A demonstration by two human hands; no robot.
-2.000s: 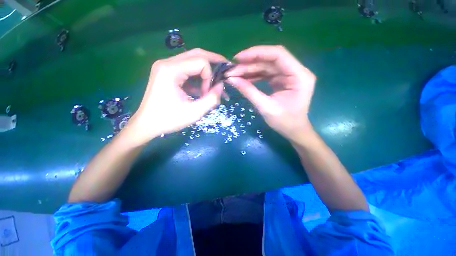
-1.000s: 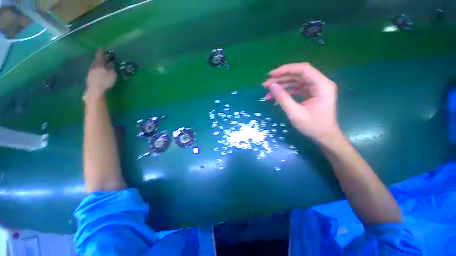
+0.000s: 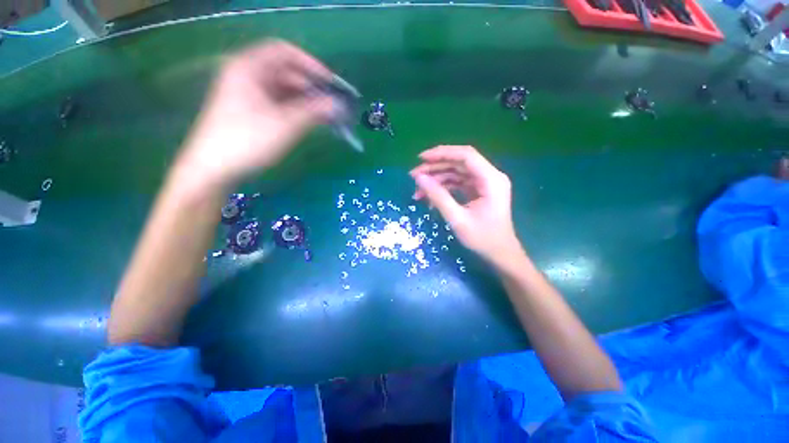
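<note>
My left hand [image 3: 264, 108], bare and motion-blurred, is raised at the upper left. It is shut on a round black assembly [image 3: 339, 102], seen blurred and edge-on, with a pale tab sticking down. My right hand [image 3: 467, 195] is above the right side of the pile of small clips [image 3: 394, 239], its thumb and index fingertip close together. Whether a tiny clip is between them cannot be told. The clips are bright white, with loose C shapes scattered around the heap. Several black assemblies [image 3: 290, 231] lie grouped left of the clips.
More black assemblies [image 3: 377, 117] are spaced in a row across the green surface [image 3: 389, 333]. A red-orange tray [image 3: 644, 26] with dark parts stands at the far right. A pale bracket [image 3: 19, 210] and a loose ring [image 3: 47, 184] are at the left. Another person's blue sleeve [image 3: 748, 238] is at the right.
My left hand has come back from the far left with a black assembly in its fingers. My right hand stays near the clip pile. The view has shifted, and the red tray now shows.
</note>
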